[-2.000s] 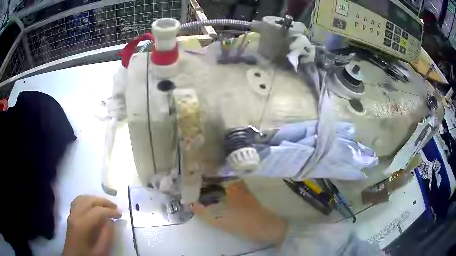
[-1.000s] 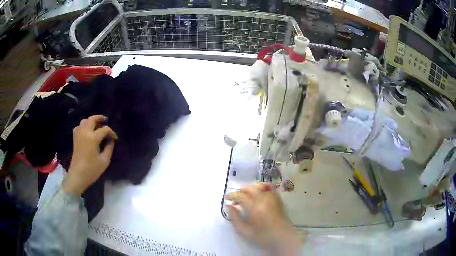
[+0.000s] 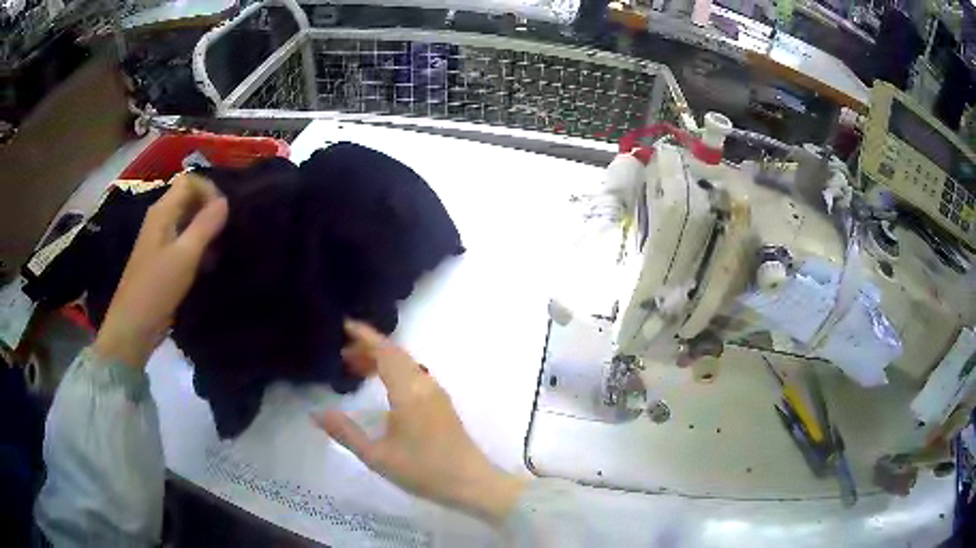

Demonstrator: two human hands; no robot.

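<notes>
A heap of black cloth pieces (image 3: 310,246) lies on the white table left of the sewing machine. My left hand (image 3: 171,257) is over the left part of the heap, with thumb and fingers curved; whether it pinches cloth cannot be told. My right hand (image 3: 412,423) is at the heap's lower right edge, thumb and fingers spread, holding nothing visible. The cream sewing machine (image 3: 685,246) stands to the right, and no cloth shows at its needle plate (image 3: 583,375).
A red bin (image 3: 214,155) is behind and left of the heap. Yellow-handled snips (image 3: 801,412) and a blue-grey tool (image 3: 843,471) lie on the machine bed. A wire-mesh cart (image 3: 482,86) is behind the table. A control panel (image 3: 920,161) is at upper right.
My right hand has moved left from the needle area to the black heap. My left hand has shifted slightly upward over the heap. The view had earlier swung left, away from the machine.
</notes>
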